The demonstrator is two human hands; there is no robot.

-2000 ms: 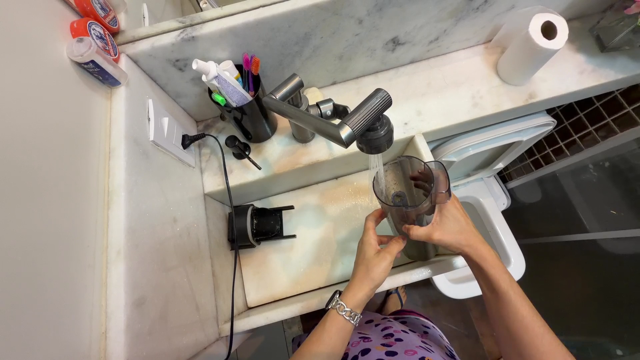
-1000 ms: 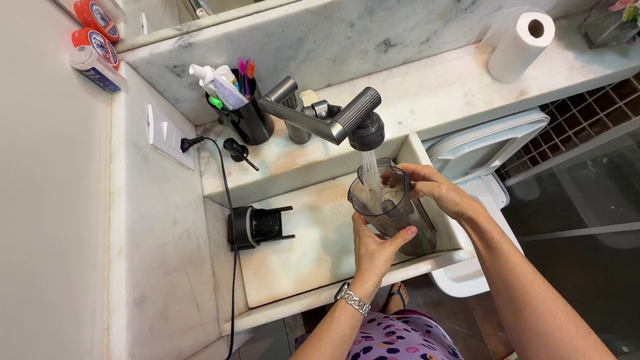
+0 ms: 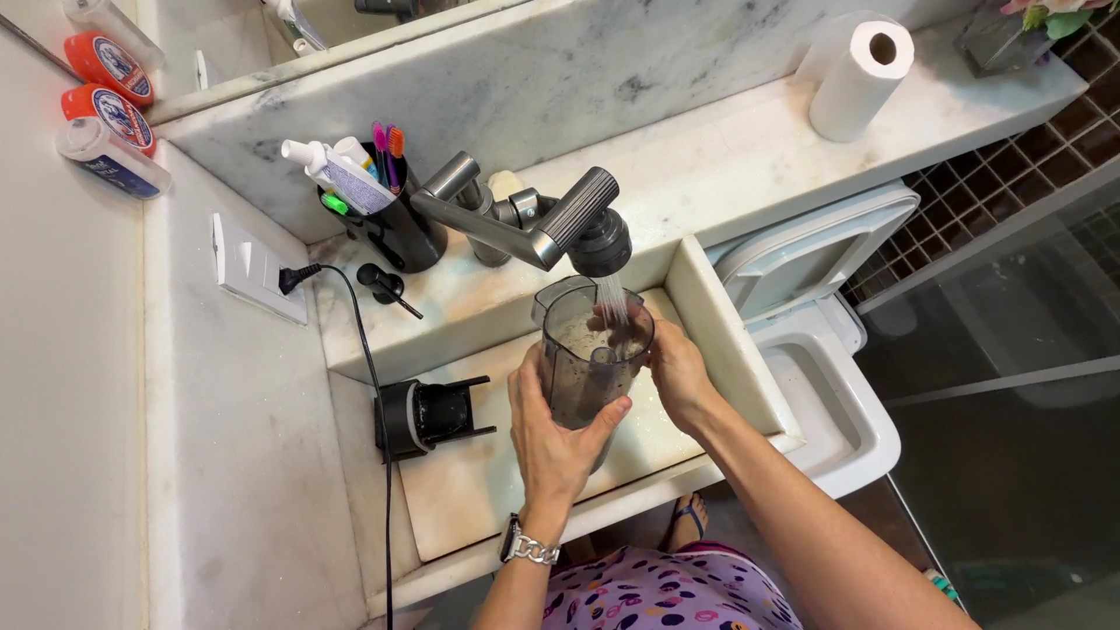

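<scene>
A clear, smoke-tinted plastic container (image 3: 584,385) is held tilted between both hands over the marble sink (image 3: 472,516). My left hand (image 3: 551,429) grips its near left side, thumb across the front. On the right side, my right hand (image 3: 674,367) holds it, with fingers partly hidden behind the wall and seen through it. Water runs from the dark metal faucet (image 3: 604,245) into the open top, and there is wet, bubbly water inside. A black plastic part with two prongs (image 3: 429,416) lies at the sink's left end, apart from my hands.
A black cup (image 3: 411,232) with toothpaste and toothbrushes stands behind the sink, beside a small black fitting (image 3: 381,283). A black cord (image 3: 376,394) hangs from the wall outlet (image 3: 254,267) across the sink's left end. A paper towel roll (image 3: 862,79) stands on the ledge; a toilet (image 3: 814,385) is at right.
The container has turned in my hands; its spout-like lip now faces back left. My right hand has moved lower along its right side. Water keeps running into it.
</scene>
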